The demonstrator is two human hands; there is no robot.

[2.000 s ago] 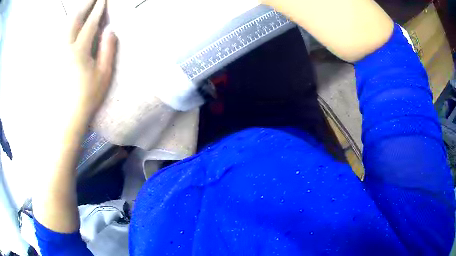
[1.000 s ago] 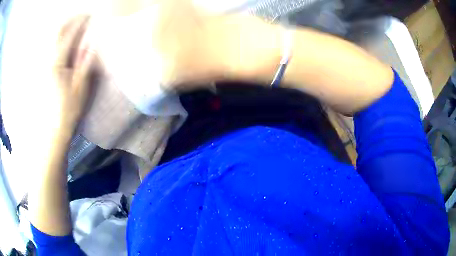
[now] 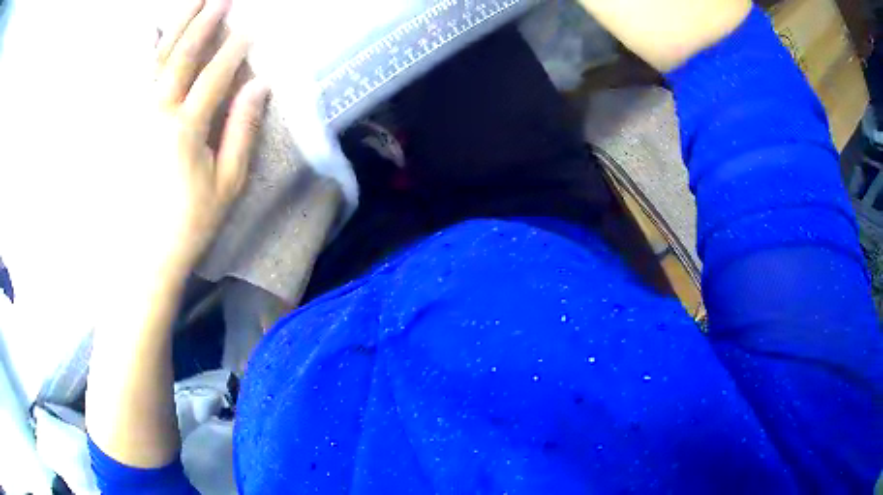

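Note:
A beige speckled fabric panel (image 3: 276, 227) hangs over the front edge of the white machine table at the left. A pale white lining or edge strip (image 3: 332, 166) runs along its right side. My left hand (image 3: 208, 126) lies on the panel, palm down, fingers slightly spread; glare washes out the cloth beneath it, and a grip cannot be told. My right forearm (image 3: 668, 24) reaches up past the top edge; the right hand is out of the picture. The needle area is not in view.
A grey ruler strip (image 3: 416, 53) lines the table's front edge. At the right are a beige cloth pile (image 3: 644, 145), a cardboard box (image 3: 818, 58) and dark cords (image 3: 649, 213). Crumpled pale cloth (image 3: 208, 435) lies at lower left.
My right arm has swung from across the cloth back to the upper right, uncovering the ruler. My left hand has shifted slightly right and up.

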